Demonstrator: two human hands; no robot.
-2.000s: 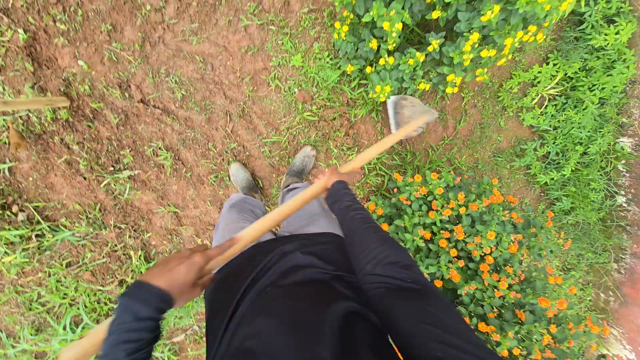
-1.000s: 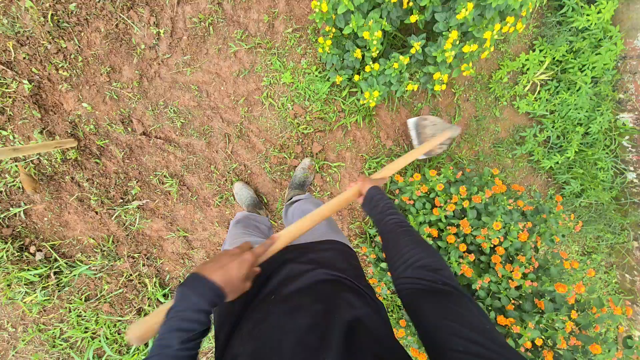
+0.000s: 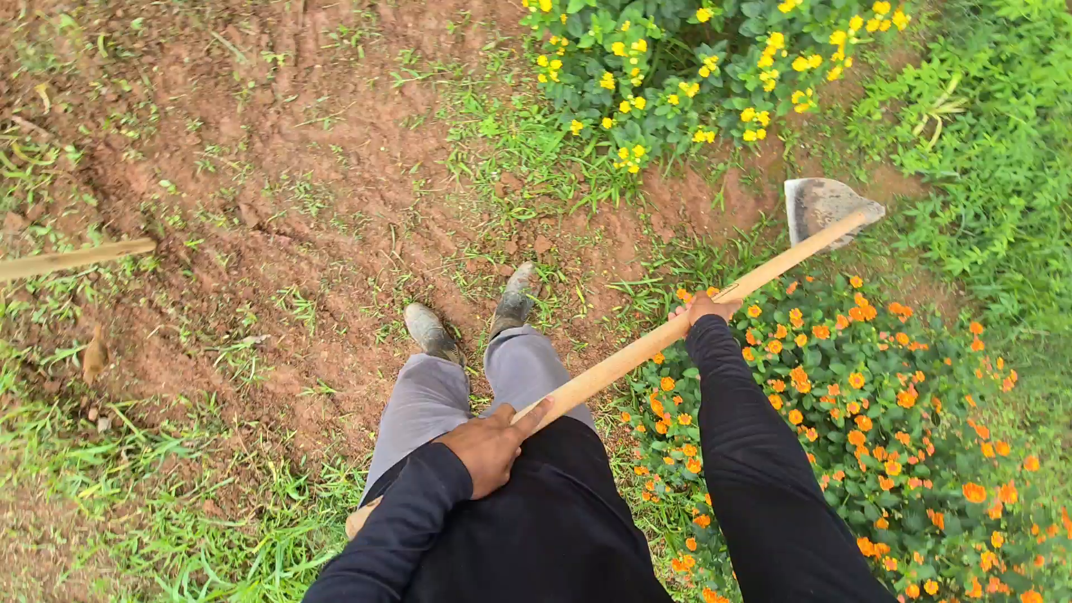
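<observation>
A hoe with a long wooden handle (image 3: 620, 362) lies slantwise across the front of my body. My left hand (image 3: 490, 448) grips the handle near its lower end, beside my waist. Farther up, toward the blade, my right hand (image 3: 710, 310) is closed around it. The worn metal hoe blade (image 3: 825, 209) is at the upper right, over soil and grass between two flowering shrubs; whether it touches the ground I cannot tell.
A yellow-flowered shrub (image 3: 670, 79) grows at the top, an orange-flowered shrub (image 3: 863, 419) at the right. Reddish soil (image 3: 276, 218) with sparse grass surrounds my boots (image 3: 429, 331). A wooden pole (image 3: 79, 258) juts in from the left. Dense green plants (image 3: 997, 159) line the right edge.
The hoe blade has moved right, away from the yellow-flowered shrub. My left hand has come in nearer my waist on the handle, and both hands still hold it.
</observation>
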